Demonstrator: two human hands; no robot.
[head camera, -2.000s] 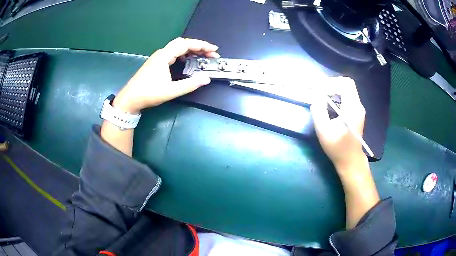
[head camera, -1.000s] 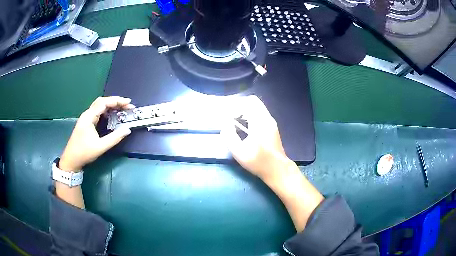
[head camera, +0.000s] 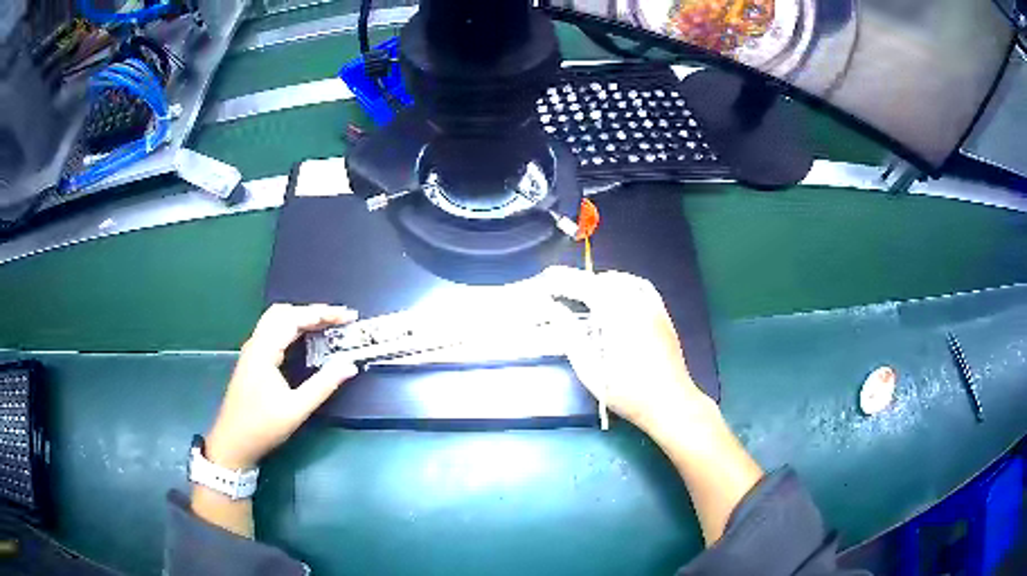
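Note:
The silver-grey strip fixture lies over the black mat below the microscope head. Round parts show near its left end; its right part is lost in white glare. My left hand grips the fixture's left end between thumb and fingers. My right hand holds a thin pale stick like a pen at the fixture's right side. The stick's lower end sticks out below the hand. An orange-red disc shows beside the microscope, with a thin orange line below it.
A keyboard and a monitor with an enlarged round part stand behind. A blue bin is behind the microscope. A whitish oval and dark tweezers lie at right. A black gridded tray is at far left.
The view has shifted, bringing more of the monitor and the gridded tray into sight. The stick in my right hand now stands more upright. The orange-red disc is now visible.

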